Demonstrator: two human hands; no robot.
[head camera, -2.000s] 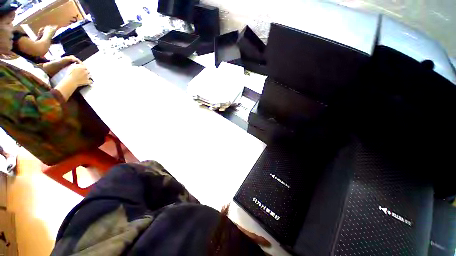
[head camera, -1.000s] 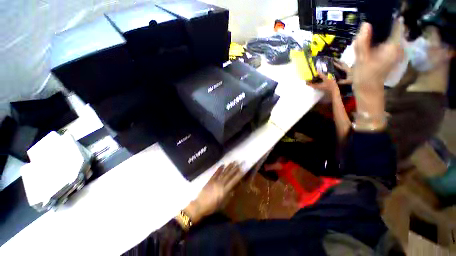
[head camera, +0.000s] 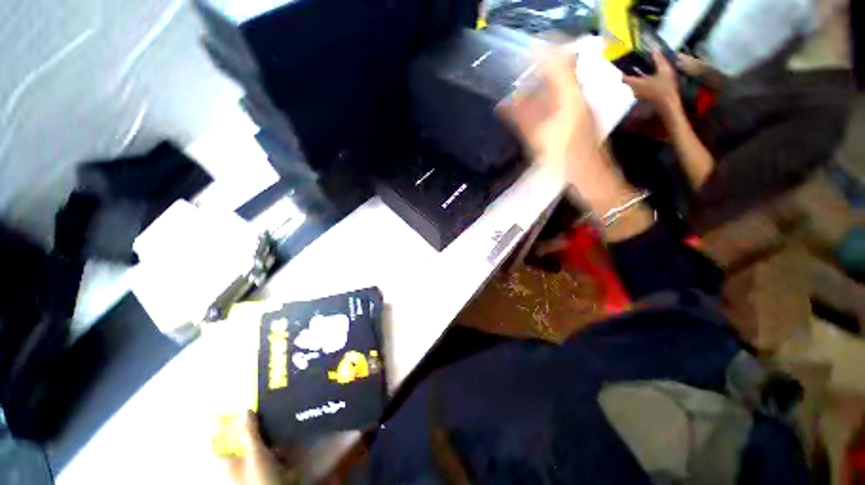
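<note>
A black printed sleeve (head camera: 322, 365) with yellow lettering, a white earbuds picture and a small yellow figure lies at the front left of the white table. My left hand (head camera: 248, 450) is at its lower left edge, blurred and partly cut off, and grips it. My right hand (head camera: 555, 118) is blurred, raised at the near side of the stacked black gift boxes (head camera: 465, 99); whether it touches or holds one is unclear. A lower black box with white lettering (head camera: 438, 204) lies in front of the stack.
A white block of stacked items (head camera: 185, 265) stands at the left, with dark open boxes (head camera: 133, 194) behind it. Tall black boxes (head camera: 341, 71) stand at the back. A co-worker's hands (head camera: 659, 85) hold a yellow and black piece at the right. A red stool (head camera: 596, 265) is below.
The printed sleeve has come into view under my left hand, which has moved left. My right hand has come down and left to the box stack. The view has shifted.
</note>
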